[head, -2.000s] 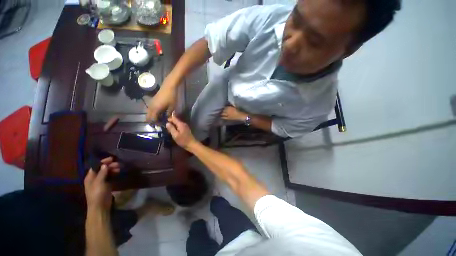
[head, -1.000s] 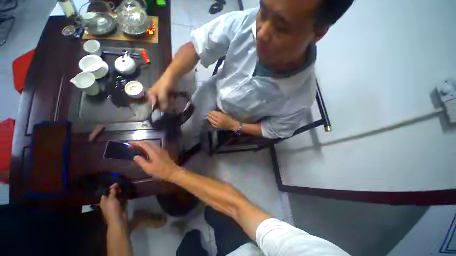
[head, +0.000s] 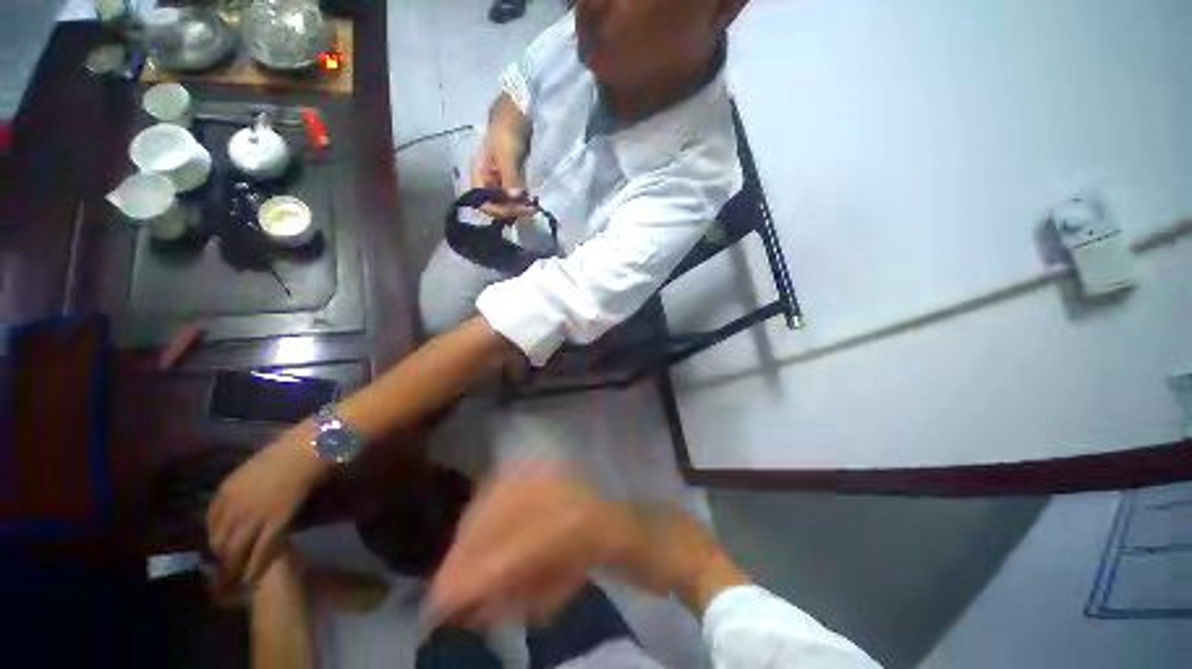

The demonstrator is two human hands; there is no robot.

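A seated person in a light shirt holds a black curved strap in one hand at the lap. That person's other hand, with a wristwatch, reaches down over the near table edge. It overlaps my left hand, which is mostly hidden, so its grip cannot be told. A dark, unclear shape is beside them. My right hand is strongly blurred at lower centre, below the reaching arm; its grip cannot be told. A dark smartphone lies on the table behind the wristwatch.
The dark wooden table bears white cups, a small teapot and glass pots. A blue-edged brown panel is at left. A folding chair and a white wall are at right.
The seated person's watch arm has swung from the lap across to my left hand. The strap has moved back from the table edge to the lap. My right hand has left the phone and moved down.
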